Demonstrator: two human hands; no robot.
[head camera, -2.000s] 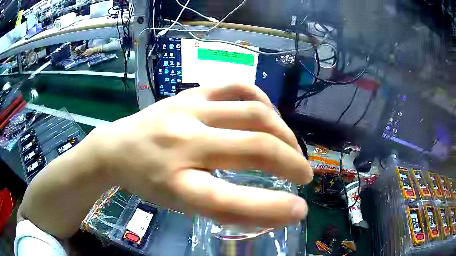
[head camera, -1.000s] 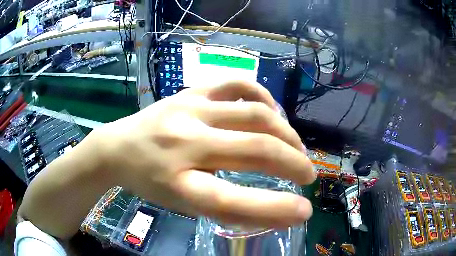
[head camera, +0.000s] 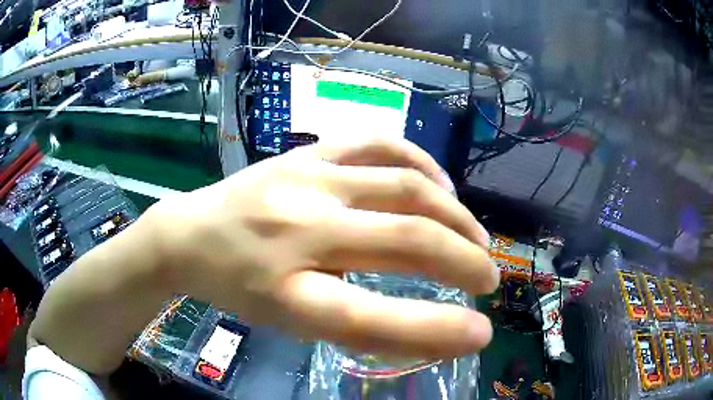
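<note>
My left hand (head camera: 313, 242) reaches in from the left, large and close to the camera, with its fingers curled around a clear bottle or jar (head camera: 391, 383). The fingers cover most of it; clear parts show between them and below, with a red line across. Behind, a phone with a white label and a red block (head camera: 219, 351) lies in a pocket of a clear tray (head camera: 270, 363). My right hand is not in view.
Stacked clear trays of orange-framed phones (head camera: 653, 359) stand at the right. A white and red scanner-like object (head camera: 553, 328) lies beside them, with cables. A lit monitor (head camera: 352, 117) is behind. Another tray with black items (head camera: 86, 211) is at the left.
The hand and bottle keep nearly the same place in view. The background has shifted slightly to the right since one second ago.
</note>
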